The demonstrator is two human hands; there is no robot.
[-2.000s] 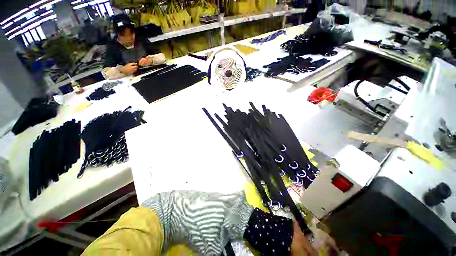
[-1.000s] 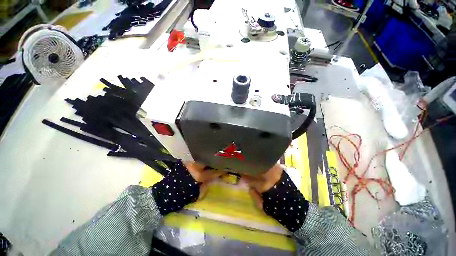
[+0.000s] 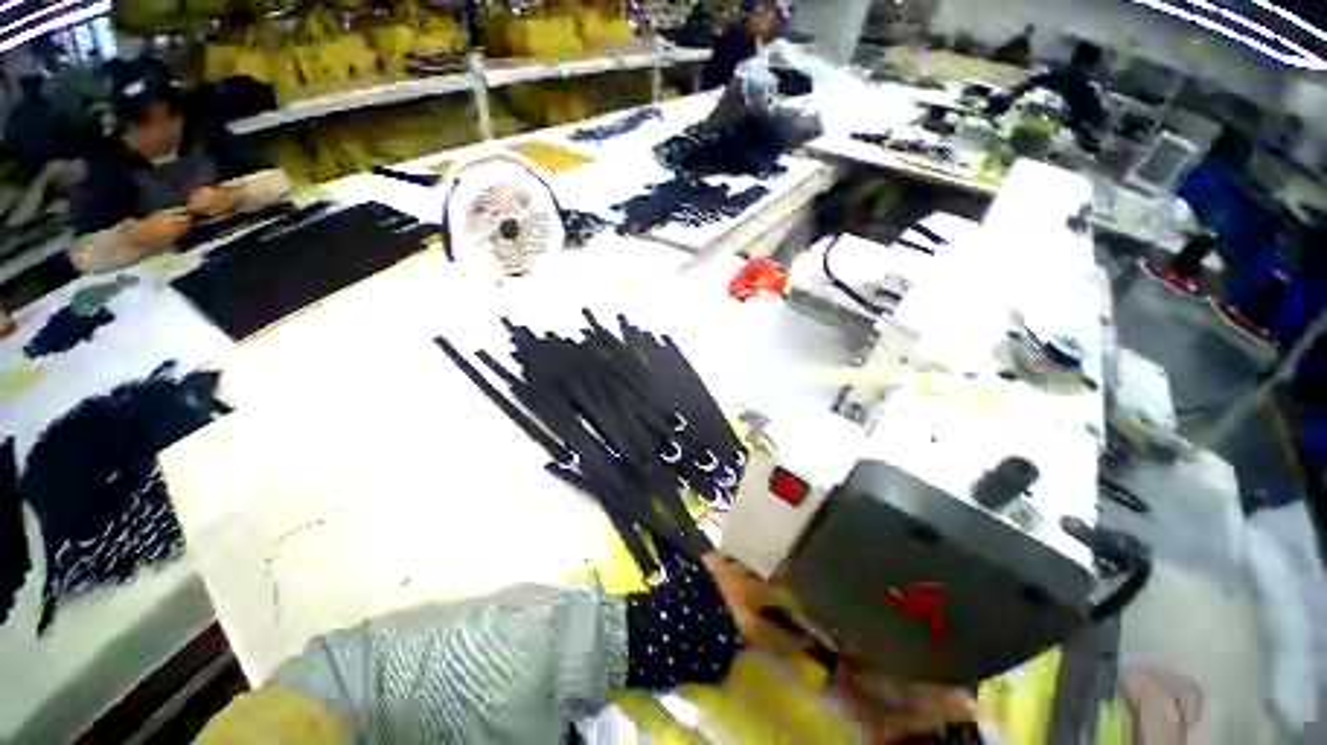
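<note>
My left hand (image 3: 754, 600) reaches under the left side of the sewing machine's dark head (image 3: 946, 575). Its fingers are blurred and partly hidden, so I cannot tell whether they hold anything. The fanned pile of black straps (image 3: 619, 400) lies left of the machine, with silver rings (image 3: 672, 453) at the near ends. The pile's lower end meets my left wrist. A blurred skin-toned shape at the bottom edge, right of the head, may be my right hand (image 3: 1161, 707); its grip is unclear. The needle area is hidden.
A white fan (image 3: 504, 218) stands behind the straps. A red item (image 3: 758, 278) lies behind the machine. More black straps (image 3: 117, 466) lie at the left. A person (image 3: 153, 182) works at the far left table. Yellow tape (image 3: 1019, 696) shows below the head.
From one second ago, the view has swung left and up. Both hands were together under the machine head; now the left is at its left side and the right is at most a blur.
</note>
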